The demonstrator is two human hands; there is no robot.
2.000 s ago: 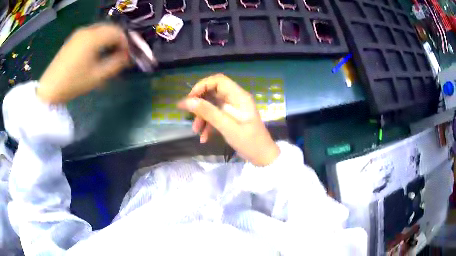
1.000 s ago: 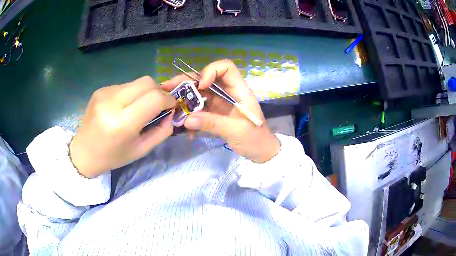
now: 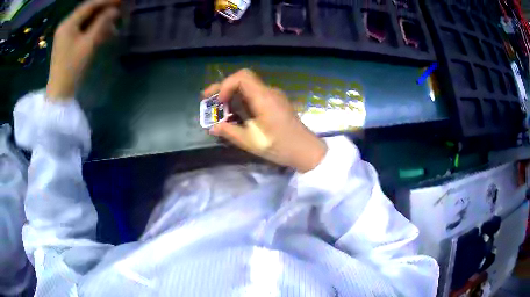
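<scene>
My right hand (image 3: 267, 119) holds a small pale watch housing (image 3: 212, 111) by its edge above the mat, with circuitry and a yellow patch facing up. A cream tweezer grip (image 3: 258, 137) lies against the same hand; its thin tips are barely visible. My left hand (image 3: 84, 40) is raised at the upper left, blurred, its fingertips near the picture's top edge; whether it holds anything cannot be told.
Behind is a black foam tray (image 3: 343, 47) with watch frames and a white-yellow housing (image 3: 232, 8). Another foam tray (image 3: 473, 75) stands right. A sheet of yellow pieces (image 3: 331, 104) lies on the mat, beside a blue strip (image 3: 427, 73). A white-grey machine (image 3: 436, 203) is lower right.
My left hand has left the housing and moved up and left. My right hand still holds the housing, now alone. The view has shifted, showing more of the tray.
</scene>
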